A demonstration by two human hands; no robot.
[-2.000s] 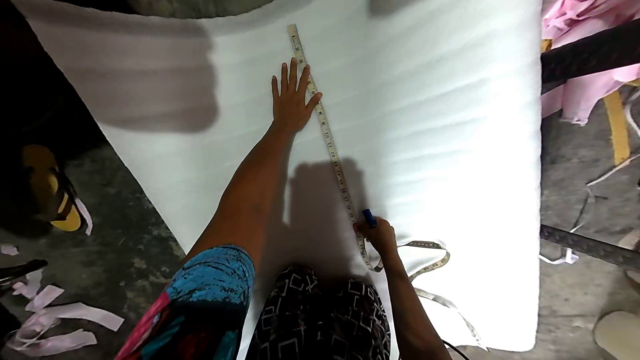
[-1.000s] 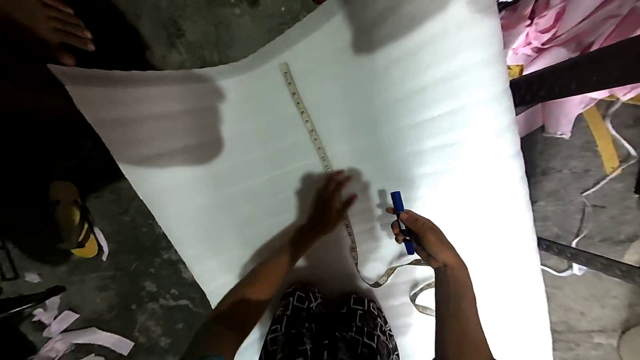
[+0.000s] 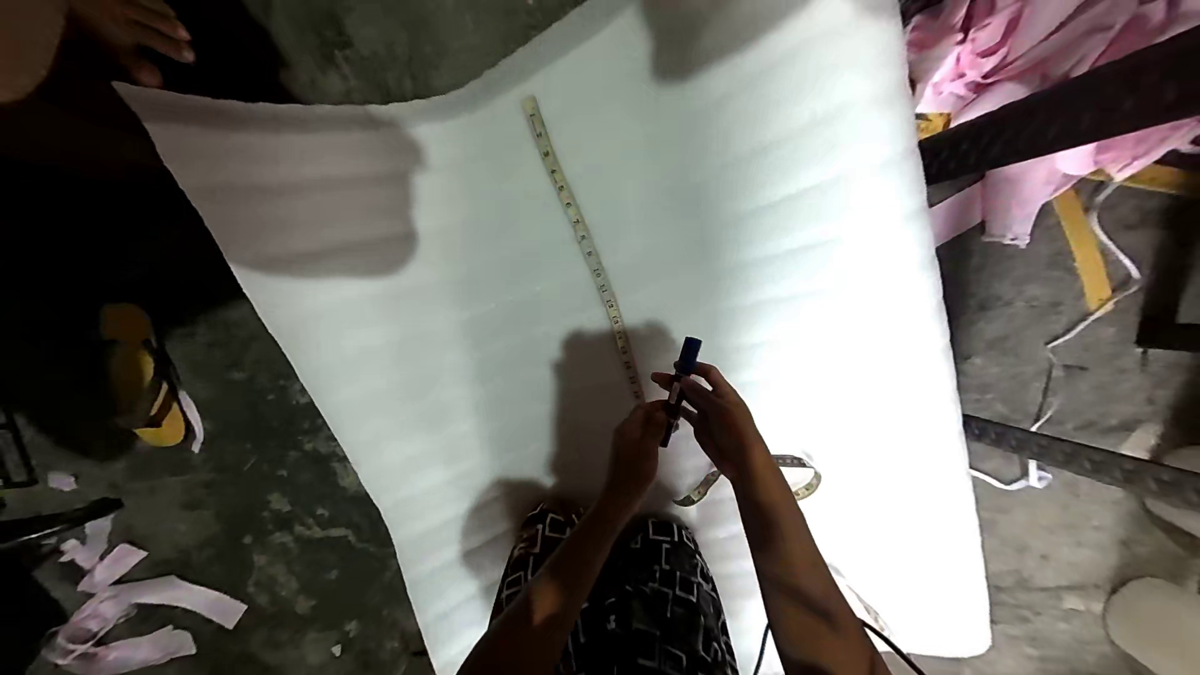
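A large white sheet of foam-like padding (image 3: 450,375) lies spread under both hands. On it a tape measure (image 3: 583,239) runs down from near the top edge toward my hands, its lower part curling out beside my right wrist. My right hand (image 3: 720,417) holds a blue marker (image 3: 687,356), cap end up. My left hand (image 3: 640,441) is closed at the lower end of the marker, by the tape; whether it grips the marker, the tape or both is hard to tell.
Pink fabric (image 3: 1031,187) and dark metal bars (image 3: 1059,103) are at the right. A yellow sandal (image 3: 155,403) and fabric scraps (image 3: 122,609) lie on the concrete floor at left. Part of another person's foot (image 3: 141,37) shows at the top left.
My left hand has come down from the upper tape to beside my right hand. The marker, held apart in my right hand a second ago, now meets my left hand.
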